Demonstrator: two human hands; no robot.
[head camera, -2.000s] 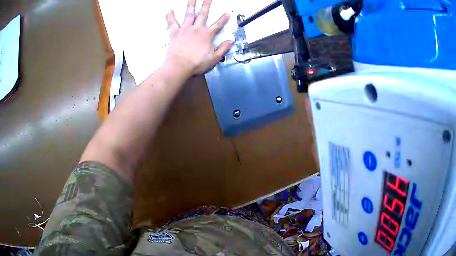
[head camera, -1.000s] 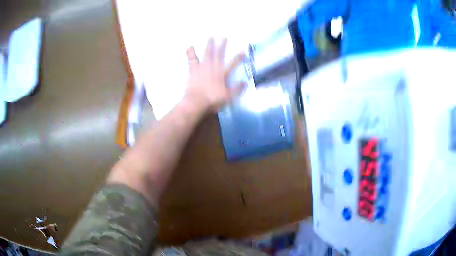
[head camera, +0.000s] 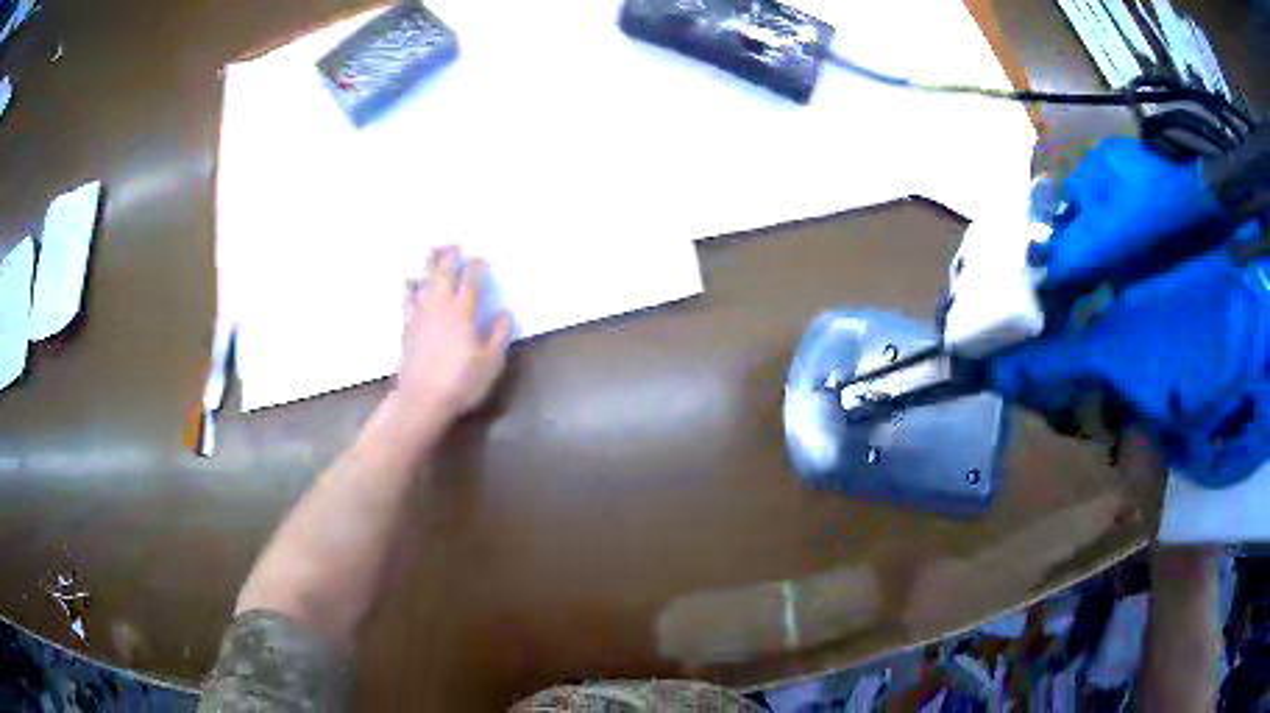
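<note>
My left hand (head camera: 453, 334) rests on the white paper marker (head camera: 557, 181) near its front edge, with nothing visible in it. Orange fabric edges (head camera: 1010, 63) show under the marker. The blue cutting machine (head camera: 1142, 320) is at the right, tilted in view. Its grey base plate (head camera: 898, 418) sits on the brown table, apart from the lay. My right hand (head camera: 1139, 467) is mostly hidden behind the motor; the forearm shows below it, so its grip cannot be told.
Two dark weights (head camera: 390, 63) (head camera: 731, 42) lie on the marker. A cable (head camera: 975, 92) runs to the machine. White-topped cut pieces (head camera: 63, 258) lie at far left, strips (head camera: 1142, 35) at top right. A narrow offcut (head camera: 213, 390) lies by the lay's left corner. Scraps (head camera: 961, 655) cover the floor.
The machine has moved right, away from the lay, and turned, so its display no longer shows. My left hand now rests nearer the marker's front edge. The view takes in more of the table.
</note>
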